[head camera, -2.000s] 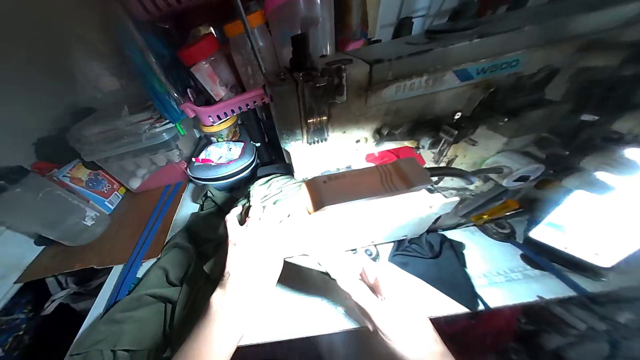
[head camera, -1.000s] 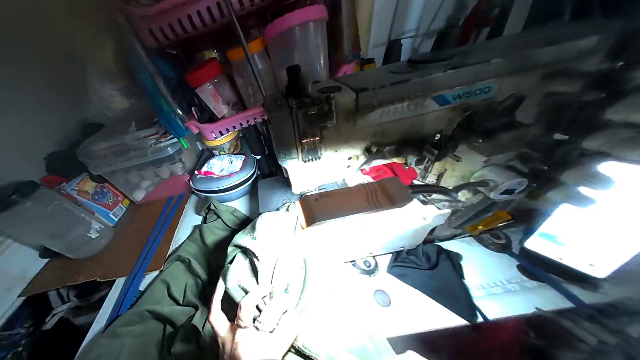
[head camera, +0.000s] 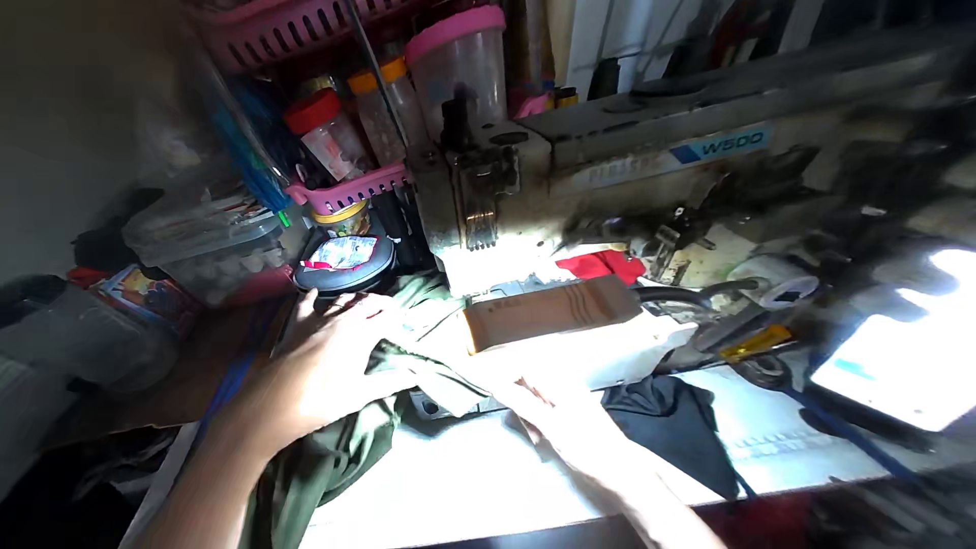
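An industrial sewing machine (head camera: 579, 183) stands across the back, its needle area washed out by glare. Dark green fabric (head camera: 351, 450) runs from the lower left up to the machine's bed. My left hand (head camera: 343, 358) lies on the fabric left of the needle area, fingers spread and pressing on it. My right hand (head camera: 534, 404) is at the fabric's right edge, in front of the bed cover with a brown strip (head camera: 553, 313); its fingertips are lost in glare, so its hold is unclear.
Pink baskets (head camera: 351, 191) with jars stand behind left, above a dark round case (head camera: 347, 267). Black cloth (head camera: 671, 427) lies on the white table (head camera: 442, 488). A yellow-handled tool (head camera: 756, 343) and a bright-screened phone (head camera: 900, 374) are at right.
My left hand has moved up from the lower fabric toward the needle area. My right hand, not distinct one second ago, shows in front of the machine bed. The fabric's bunched pale part has been spread along the bed.
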